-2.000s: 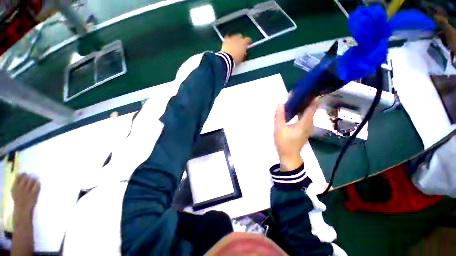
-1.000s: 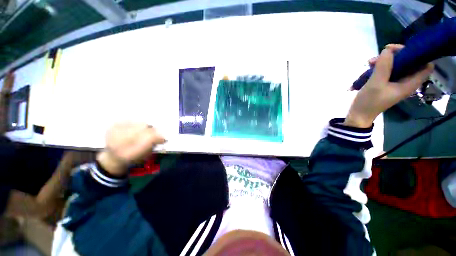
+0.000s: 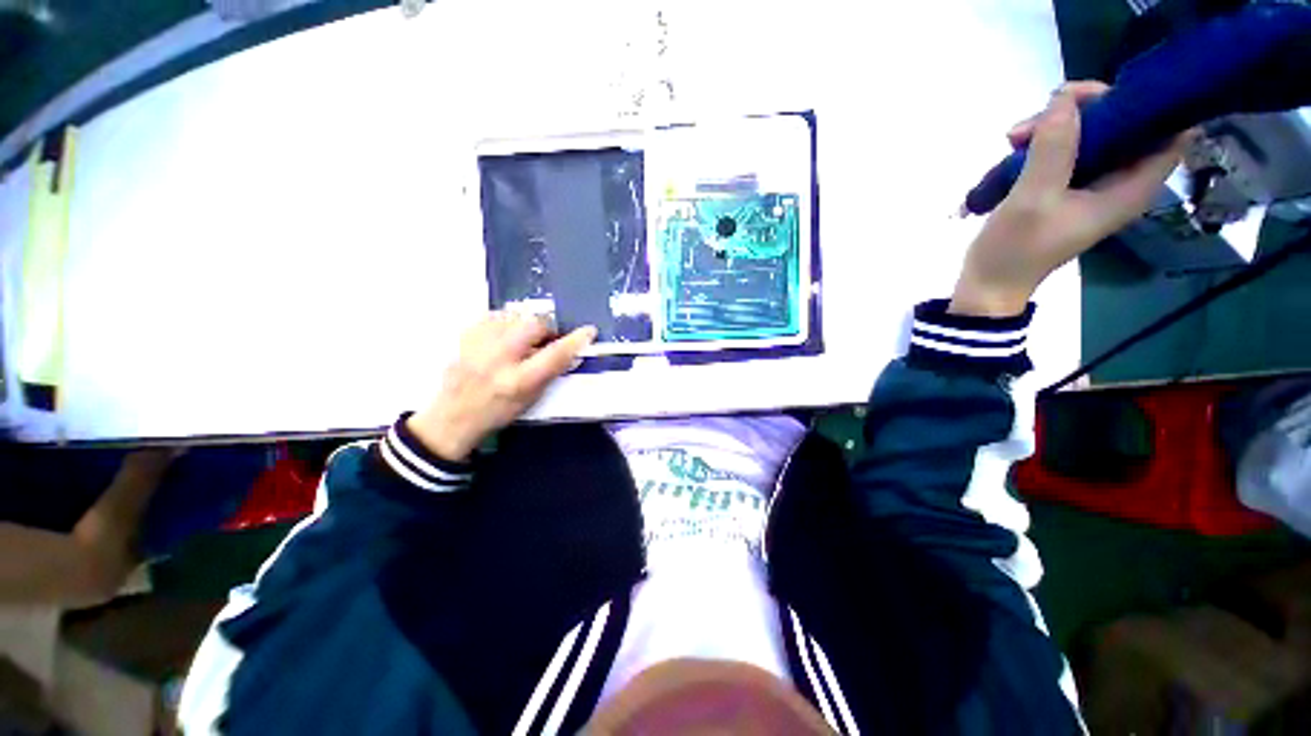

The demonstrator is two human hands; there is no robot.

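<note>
A flat unit housing [image 3: 730, 348] with a pale rim and dark outer edge lies on the white tabletop in front of me. Its right half holds a green circuit board [image 3: 730, 288] with a dark round spot. Its left half holds a dark shiny panel [image 3: 578, 237]. My left hand [image 3: 506, 371] rests at the near edge of the panel half, fingertips on the rim; it grips nothing that I can see. My right hand [image 3: 1061, 209] holds a dark-blue electric screwdriver [image 3: 1150, 108], its pointed nose aimed left, in the air to the right of the unit.
The white tabletop [image 3: 920, 360] has glinting specks beyond the unit. A yellow strip [image 3: 48, 273] lies at far left. A pale box with a metal mechanism [image 3: 1236, 173] stands at right, near a black cable [image 3: 1179, 316]. Red stools [image 3: 1193, 460] are below. Another person's arm [image 3: 108, 532] shows at lower left.
The view has shifted from the green line down to the bench. My left hand has moved from the line to the unit's near edge. The screwdriver has stayed in my right hand.
</note>
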